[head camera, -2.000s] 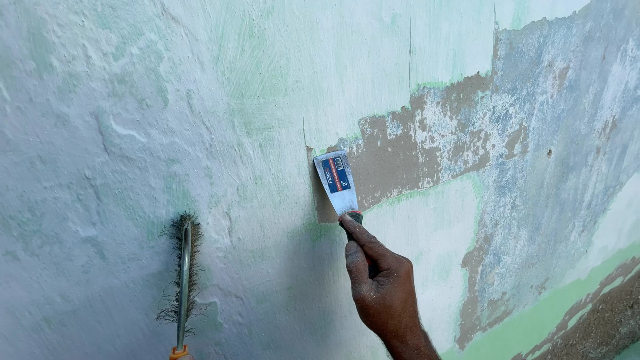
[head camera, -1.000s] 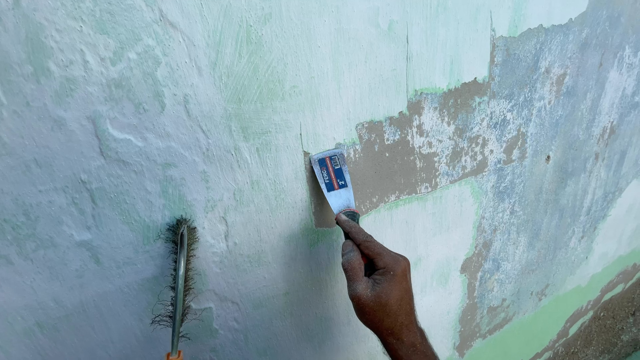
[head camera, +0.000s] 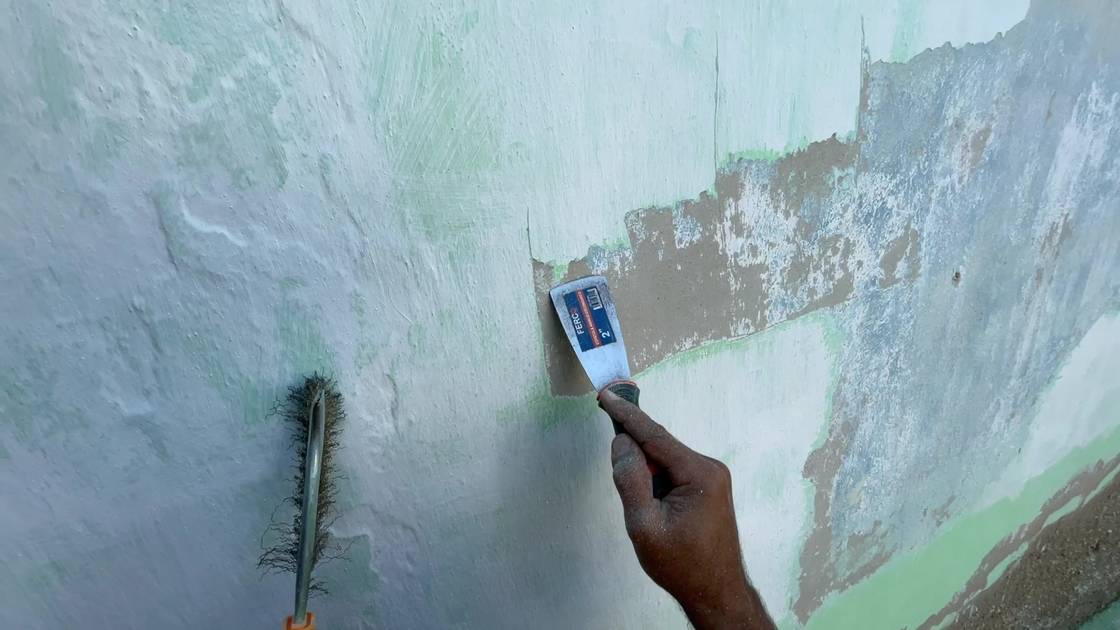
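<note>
My right hand (head camera: 682, 507) grips the dark handle of a putty knife (head camera: 599, 341) with its index finger laid along the handle. The metal blade, which bears a blue Ferco sticker, lies over bare grey-brown plaster (head camera: 691, 289), near the left end of the scraped strip. Pale green and white paint (head camera: 612, 192) borders the strip above and below. At the lower left a wire brush (head camera: 311, 490) with frayed bristles and an orange handle end stands upright in front of the wall. My left hand is out of view, so what it holds cannot be seen.
The painted wall (head camera: 175, 306) fills the view and is bumpy at the left. A large bluish worn patch (head camera: 962, 245) spreads over the right side. A brown, rough sloping band (head camera: 1067, 560) crosses the lower right corner, beside a green painted strip (head camera: 927, 560).
</note>
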